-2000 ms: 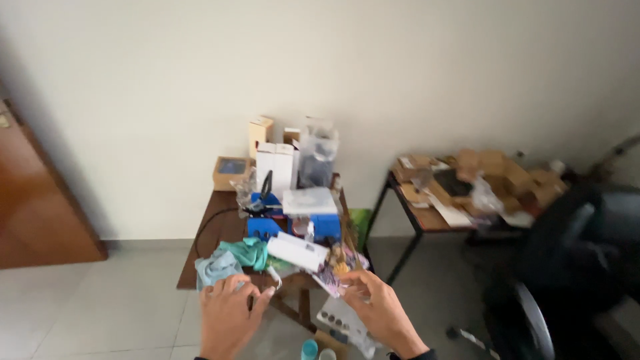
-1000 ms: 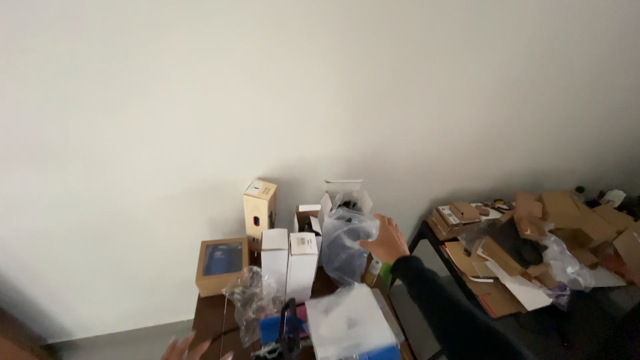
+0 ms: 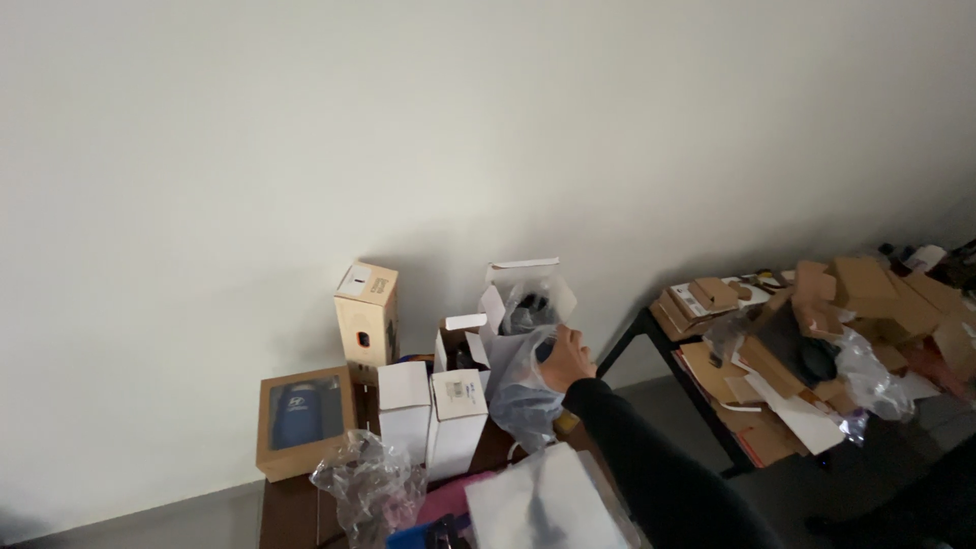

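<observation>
My right hand (image 3: 566,357) reaches in from the right, its fingers curled on the upper edge of a translucent plastic bag (image 3: 526,393). Something dark shows through the bag beside my fingertips. Behind the bag stands an open white box (image 3: 499,343) holding a dark item in clear plastic. To its left are a smaller open box with dark contents (image 3: 461,352) and two closed white cartons (image 3: 404,404), (image 3: 457,423). My left hand is out of the frame.
A tan box (image 3: 367,316) and a brown window box with a blue item (image 3: 305,423) stand at the left. Crumpled clear plastic (image 3: 370,484) and a white flat item (image 3: 545,503) lie in front. A second table holds flattened cardboard (image 3: 778,366) and plastic.
From over the near side of the table, my right hand has moved to the plastic bag, where it was also a second ago. My left hand has left the view. The view has moved closer to the boxes.
</observation>
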